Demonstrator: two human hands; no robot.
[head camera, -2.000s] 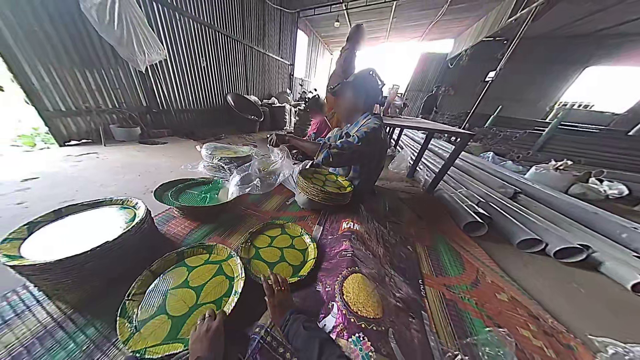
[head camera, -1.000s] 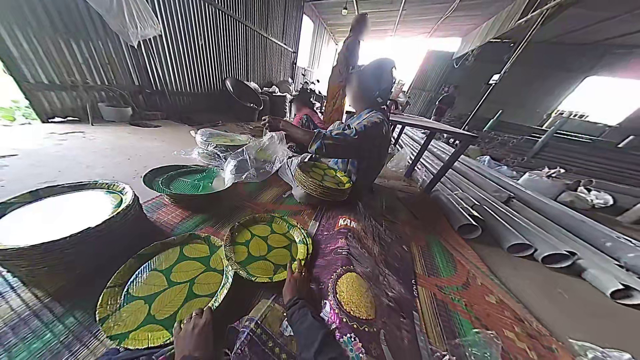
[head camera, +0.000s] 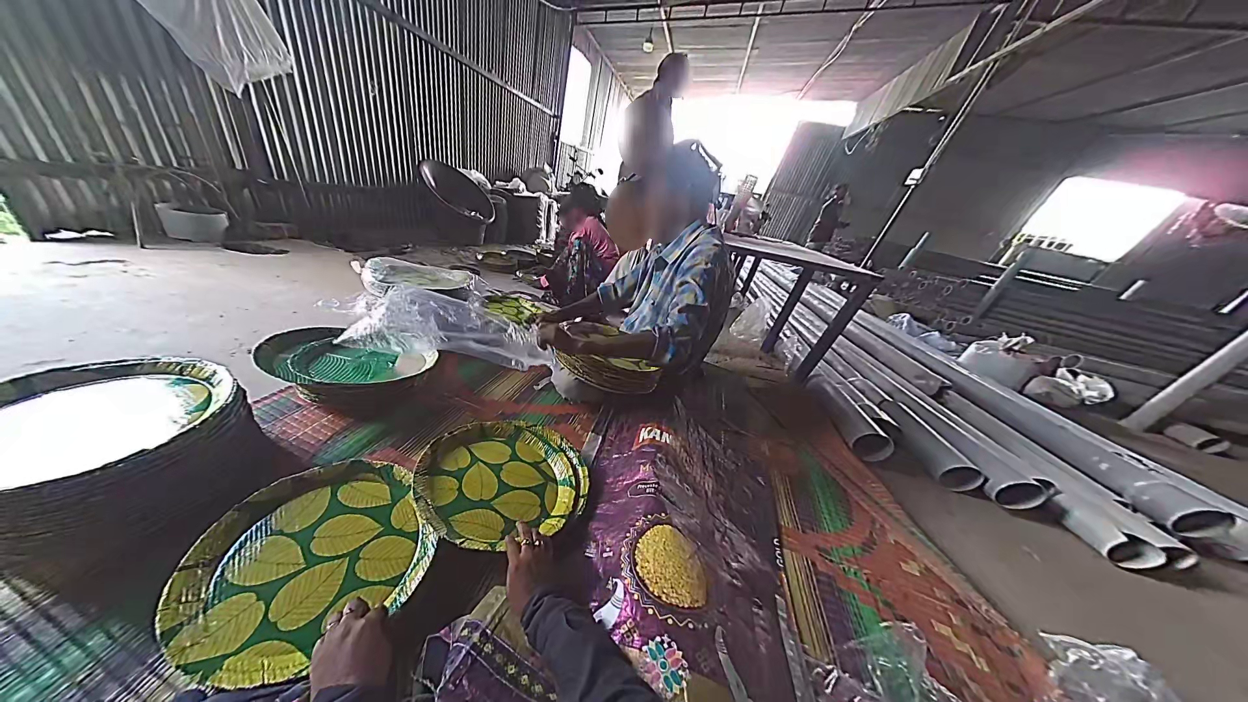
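Note:
A large round plate with a yellow leaf pattern on green (head camera: 327, 575) lies at the lower left, and my left hand (head camera: 353, 643) rests on its near right rim, fingers bent over the edge. Just beyond it, touching or overlapping, is a smaller leaf-patterned plate (head camera: 492, 483) with another rim showing under it. My right hand (head camera: 527, 561), with a ring on a finger, has its fingertips on that plate's near edge; whether the thumb grips below is hidden. A purple printed plastic sack (head camera: 624, 517) lies flat to the right of the smaller plate.
A tall stack of round plates (head camera: 219, 390) stands at the left. Beyond are a green basin (head camera: 341, 366) and clear plastic film (head camera: 439, 327). A seated co-worker (head camera: 682, 292) holds a plate stack on the lap. Metal pipes (head camera: 936, 458) and a table (head camera: 809, 255) are at the right.
The co-worker's arms have come down over the plate stack, and the clear film has been drawn lower towards it. My hands stay at the two plates.

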